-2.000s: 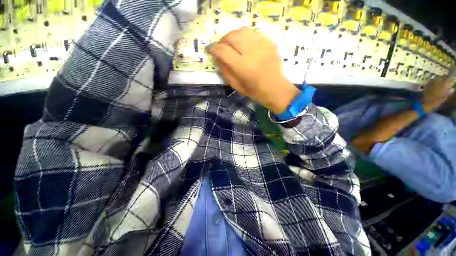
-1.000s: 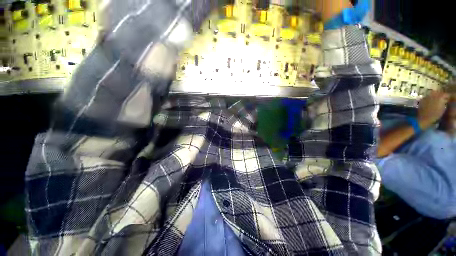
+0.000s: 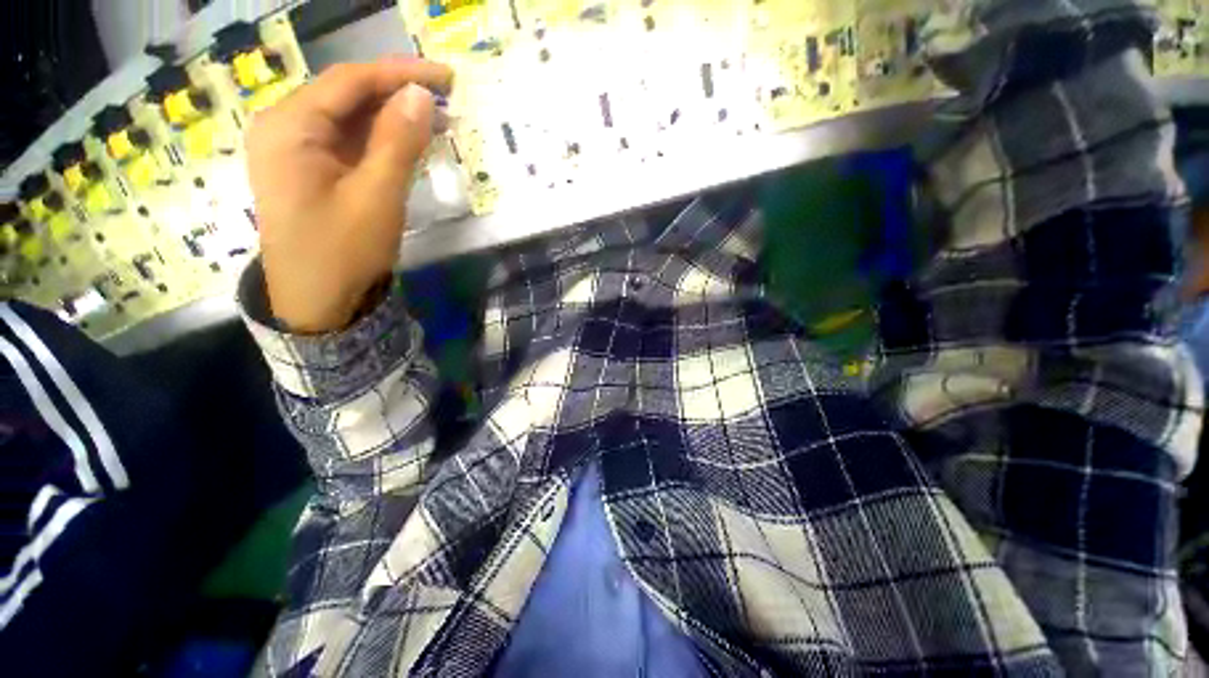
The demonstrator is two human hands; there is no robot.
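Note:
My left hand is at the upper left, bare, palm partly up, with thumb and fingers bent close together over a board edge. A tiny dark spot shows at the fingertips; I cannot tell whether it is held or lies behind them. A pale cream printed circuit board panel, washed out by glare, lies right of the hand with small dark components on it. A second panel lies left of the hand, with yellow-and-black transformers along its far edge. My right hand is out of the picture; its plaid sleeve rises past the top right.
A pale rail runs along the boards' near side. A person's dark sleeve with white stripes is at the left edge. More board shows beyond my right sleeve. Green floor and a blue object show below the rail.
The view has turned left. My left hand has come into view over the boards. My right hand, earlier seen with its blue strap, has moved up and out of the picture.

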